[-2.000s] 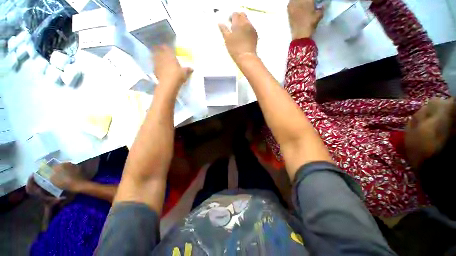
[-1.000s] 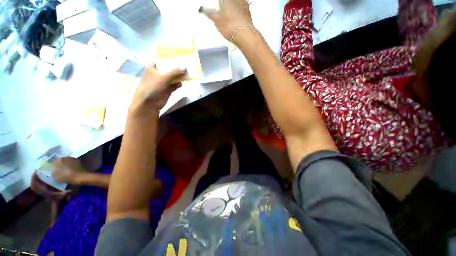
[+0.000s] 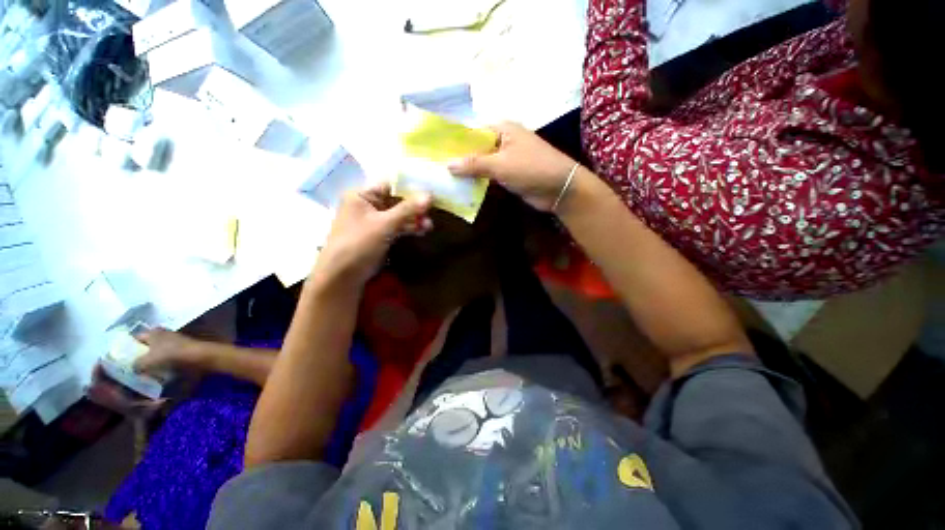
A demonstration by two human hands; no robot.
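Note:
A yellow sticker sheet point(image 3: 448, 137) with a pale area across its middle is held in front of me at the table's front edge. My left hand point(image 3: 371, 230) grips its lower left side. My right hand point(image 3: 518, 169) grips its right side, thumb on top. A small white carton point(image 3: 437, 99) lies partly hidden behind the sheet. Another white carton point(image 3: 332, 177) lies just left of the sheet.
White cartons point(image 3: 180, 47) stand at the back left of the white table point(image 3: 187, 202), near black items in clear plastic point(image 3: 108, 75) and small white lumps. A person in patterned red point(image 3: 725, 197) is close on my right; hands hold a carton point(image 3: 133, 364) at the left.
The yellow sheet has moved right and towards me. My right hand has come back from the far side of the table and taken hold of it, so both hands hold it.

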